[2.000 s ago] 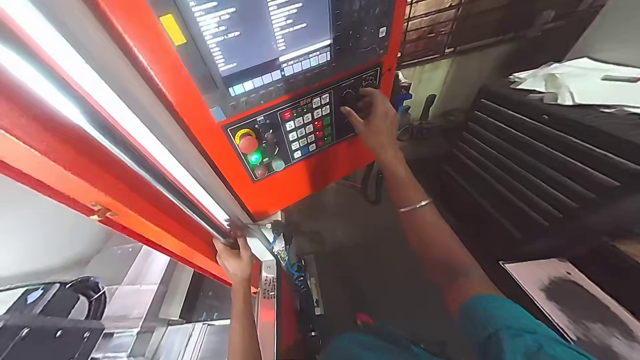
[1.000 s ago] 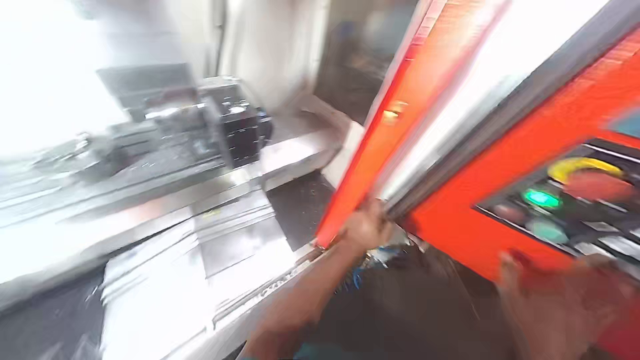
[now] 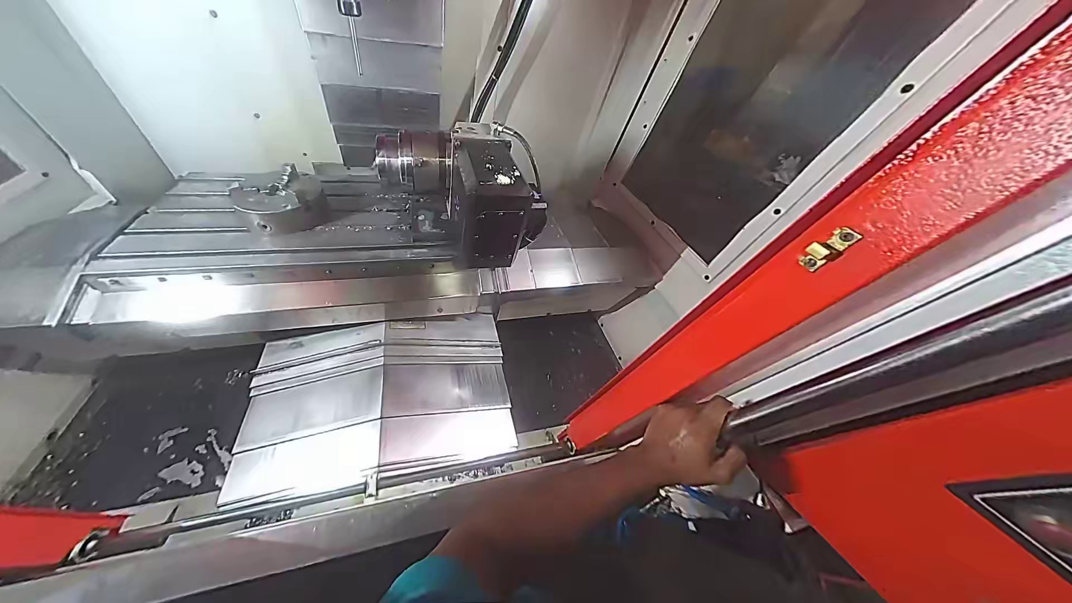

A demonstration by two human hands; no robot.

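Observation:
My left hand (image 3: 691, 442) is closed around the lower end of a long round metal bar (image 3: 888, 364) beside the red door frame (image 3: 720, 343) of a CNC machining centre. Its arm, in a teal sleeve, reaches up from the bottom edge. My right hand is out of view. Inside the machine, a round chuck (image 3: 280, 205) lies face up on the slotted metal table (image 3: 184, 243). To its right stands a black rotary unit (image 3: 494, 201), with a shiny cylindrical chuck (image 3: 414, 159) pointing left.
Stepped metal way covers (image 3: 377, 402) slope down in front of the table. A door rail (image 3: 469, 465) crosses the front of the opening. Metal chips lie in the dark trough (image 3: 159, 435) at left. The control panel's corner (image 3: 1022, 511) shows at lower right.
The view has swung left from the control panel to the machine's interior. My right hand, at the panel's controls two seconds ago, has left view. My left hand remains at the door's edge.

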